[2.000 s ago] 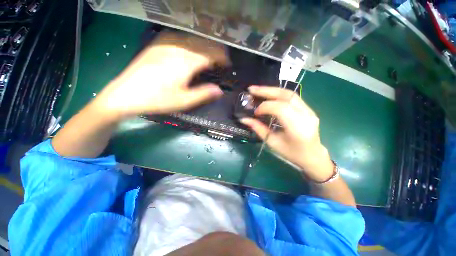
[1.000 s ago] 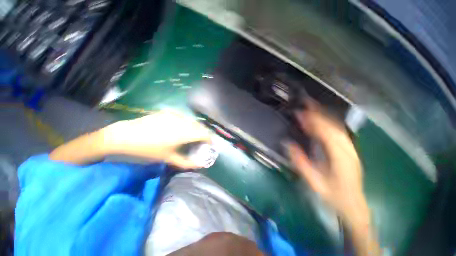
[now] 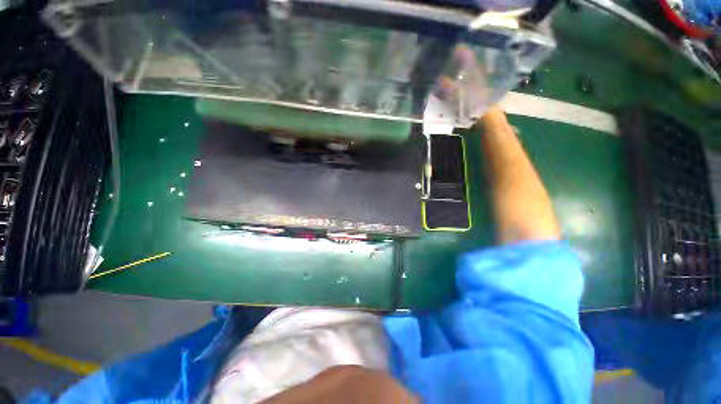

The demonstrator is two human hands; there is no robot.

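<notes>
The wide flat black box (image 3: 308, 185) lies on the green mat, with red and white marks along its front edge. The small dark raised holder (image 3: 316, 151) is near its back; I cannot tell whether it holds a watch housing. My right hand (image 3: 468, 79) is stretched forward behind the clear cover, small and blurred, and I cannot tell whether it holds anything. My left hand is out of the picture; only the blue sleeve shows at the lower left.
The clear cover (image 3: 261, 67) spans the back. A green-edged smartphone (image 3: 447, 185) lies right of the box, below a white tag (image 3: 439, 118). Black trays stand left (image 3: 55, 173) and right (image 3: 672, 213). A thin yellow strip (image 3: 130, 265) and white flecks lie at left.
My left hand has left the picture, with the silvery round item it held near the front edge. My right hand has moved from the box to behind the clear cover. The view has turned back.
</notes>
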